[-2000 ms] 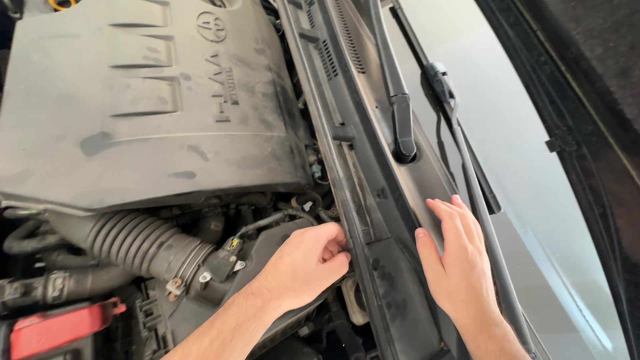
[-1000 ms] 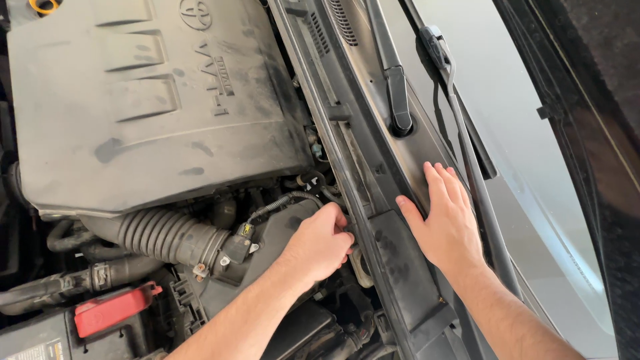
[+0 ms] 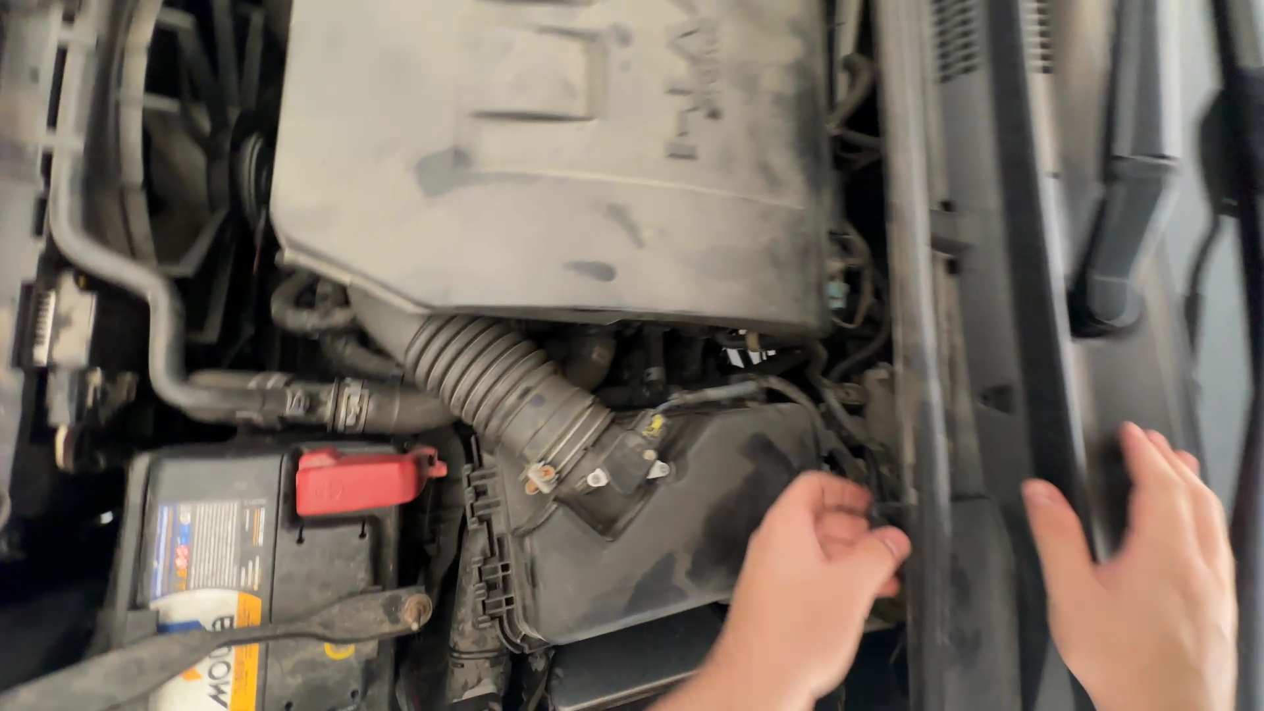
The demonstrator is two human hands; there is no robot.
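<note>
My left hand (image 3: 815, 573) is at the right edge of the black air filter housing (image 3: 662, 523), beside the cowl's rubber seal (image 3: 923, 395). Its fingers are curled and the thumb lies against them; whether something small is between them cannot be told. My right hand (image 3: 1136, 573) rests on the black plastic cowl panel (image 3: 1126, 395) with thumb and fingers apart, holding nothing, just below the base of a wiper arm (image 3: 1111, 286). The ribbed air intake hose (image 3: 504, 380) runs from the housing to under the grey engine cover (image 3: 553, 197).
At the lower left sits the car battery (image 3: 267, 553), with a red terminal cover (image 3: 360, 481) and a metal hold-down bar (image 3: 326, 622) across it. A coolant hose (image 3: 163, 346) and the radiator fan (image 3: 193, 148) are at the far left. Thin wiring runs behind the housing.
The view has swung left, showing more of the battery and radiator fan. Both hands remain near the cowl, with the left one still curled beside the seal.
</note>
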